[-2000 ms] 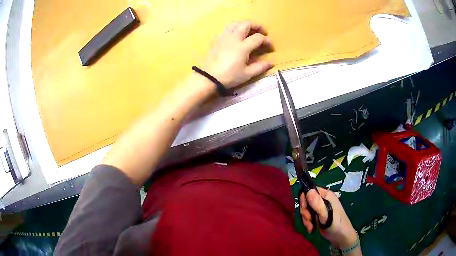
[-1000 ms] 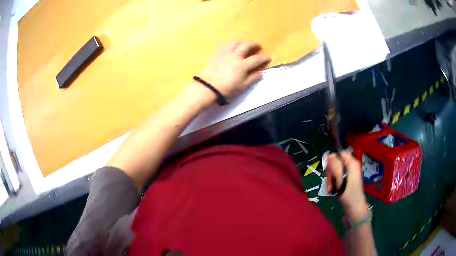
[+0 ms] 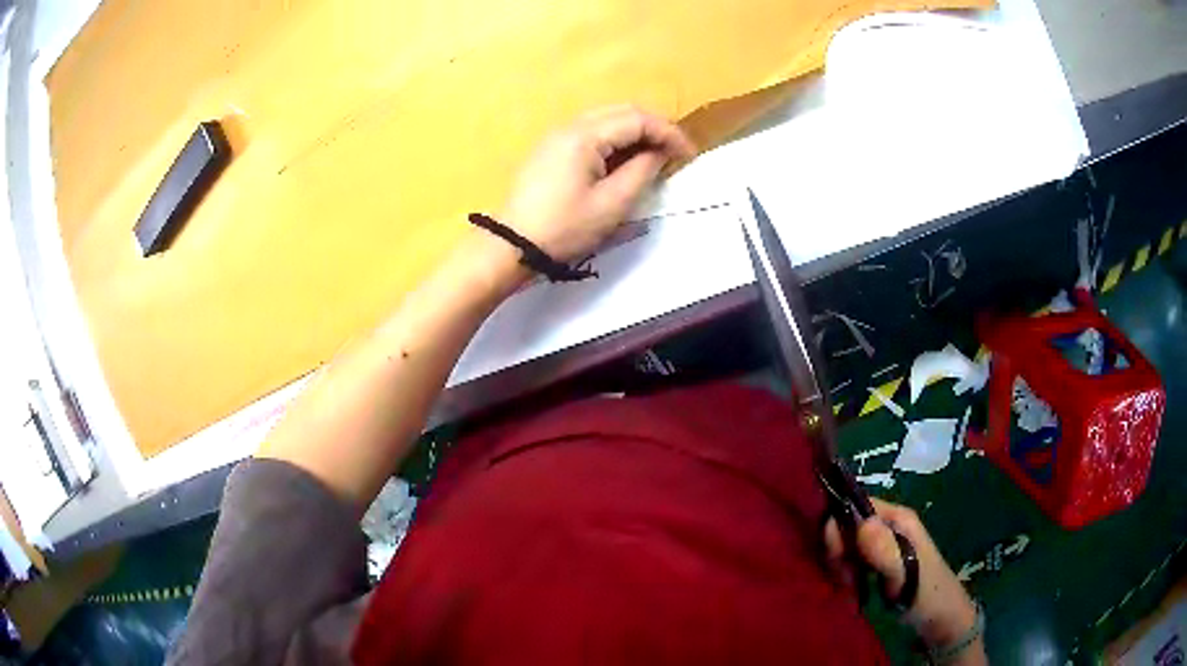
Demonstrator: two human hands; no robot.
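The large orange-tan paper pattern (image 3: 352, 143) lies over white underlay paper (image 3: 931, 130) on the table. My left hand (image 3: 592, 189) is at the pattern's near edge, fingers curled and closed on it; the edge beside them looks raised and shaded. What lies under the fingers is hidden. My right hand (image 3: 911, 572) holds the tailor's shears (image 3: 794, 325) by the black loop handles, beyond the table's near edge. The blades point up and away, nearly closed, with the tips over the white paper, right of my left hand. A dark pattern weight (image 3: 182, 189) lies on the pattern's left part.
The table's grey edge (image 3: 911, 241) runs across below the paper. A red plastic stool (image 3: 1080, 416) stands on the green floor at right, with white scraps (image 3: 927, 445) beside it. My red apron (image 3: 625, 533) fills the lower middle. Yellow-black tape marks the floor.
The shears moved right to the white area near the pattern's curved edge, then back left and nearer. My left hand's fingers have curled in, and the pattern edge beside them now looks raised.
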